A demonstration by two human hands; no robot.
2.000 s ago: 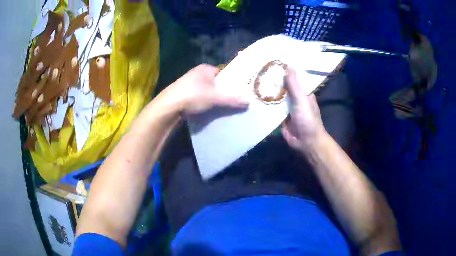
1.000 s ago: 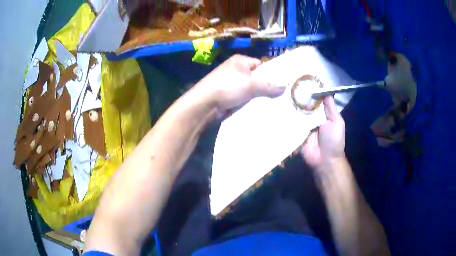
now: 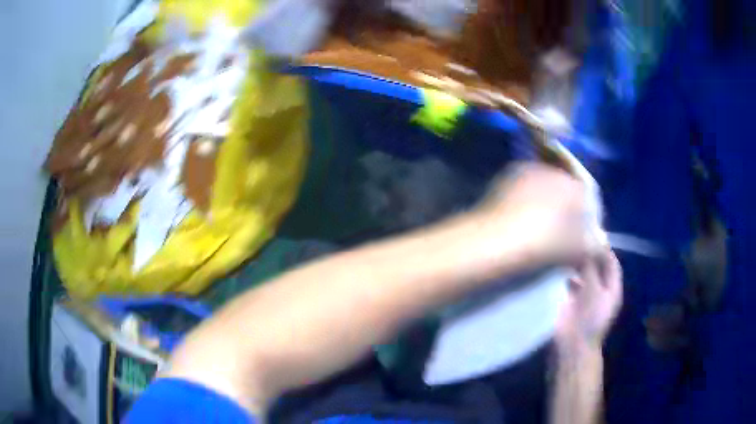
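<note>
The frame is blurred. The plush panel (image 3: 497, 333) shows its white backing below my left forearm, and a curved strip of it rises past my hands on the right. My left hand (image 3: 547, 211) grips the panel's upper part. My right hand (image 3: 593, 290) holds it just below, close to my left hand. The round seamed edge is not visible. The thin metal rod (image 3: 638, 243) points left towards the panel beside my hands; whether it touches the panel cannot be told.
The yellow bag (image 3: 257, 174) with a heap of brown and white panels (image 3: 120, 132) lies at left. A blue basket (image 3: 365, 81) of brown pieces is at top, with a neon scrap (image 3: 439, 112) on its rim. A framed box (image 3: 76, 360) is at lower left.
My hands and the panel have moved right and down; the panel is bent, and its round seam no longer shows. The view has shifted, so the basket rim and neon scrap appear farther right.
</note>
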